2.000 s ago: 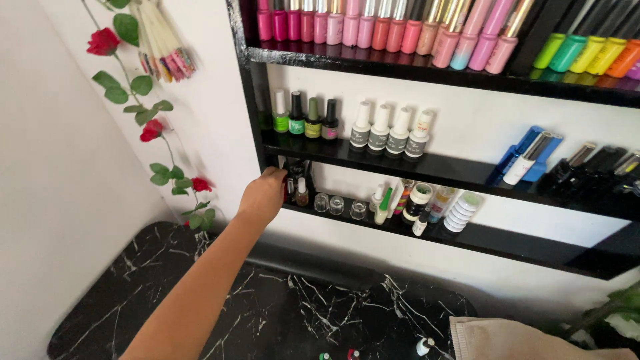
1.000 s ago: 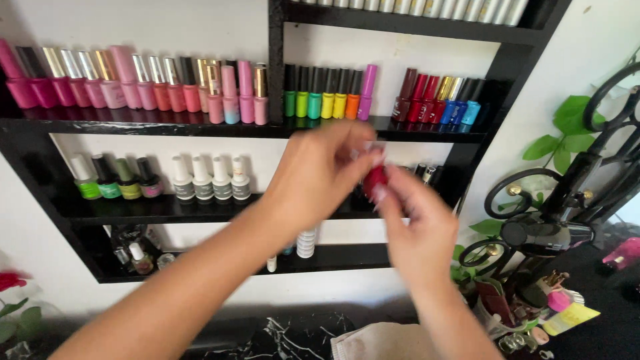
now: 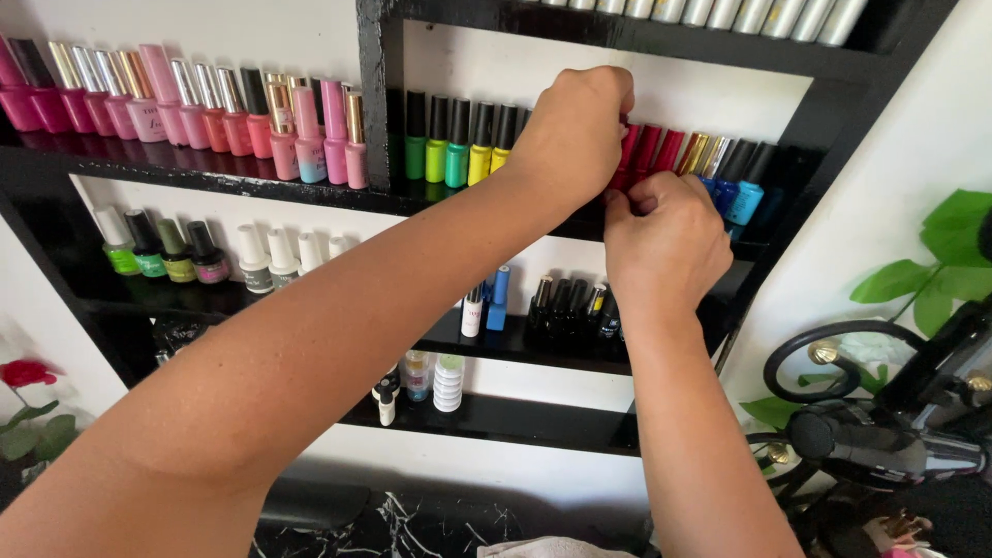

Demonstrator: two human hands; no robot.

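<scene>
Both my hands are at the red nail polish bottles [image 3: 643,155] on the right part of a black shelf [image 3: 480,198]. My left hand [image 3: 577,132] reaches over from the left, at the left end of the red row; its fingertips are mostly hidden behind the hand. Lower and to the right, my right hand [image 3: 668,232] has curled fingers and thumb at the base of the red bottles. Whether either hand grips a bottle is not visible. Green and yellow polish bottles [image 3: 457,151] stand left of my hands, blue ones [image 3: 745,194] to the right.
Pink polish bottles [image 3: 232,116] line the shelf's left part. Below stand white-capped bottles [image 3: 254,260], black bottles [image 3: 559,306] and a stack of white round containers [image 3: 448,382]. Silver tubes [image 3: 752,15] are above. At right, a black hair dryer [image 3: 876,442] hangs by curled black metal and leaves.
A second ago my hands were together in front of the shelves with a red bottle between them; now both are at the red row. Earlier one hand reached to the low left shelf.
</scene>
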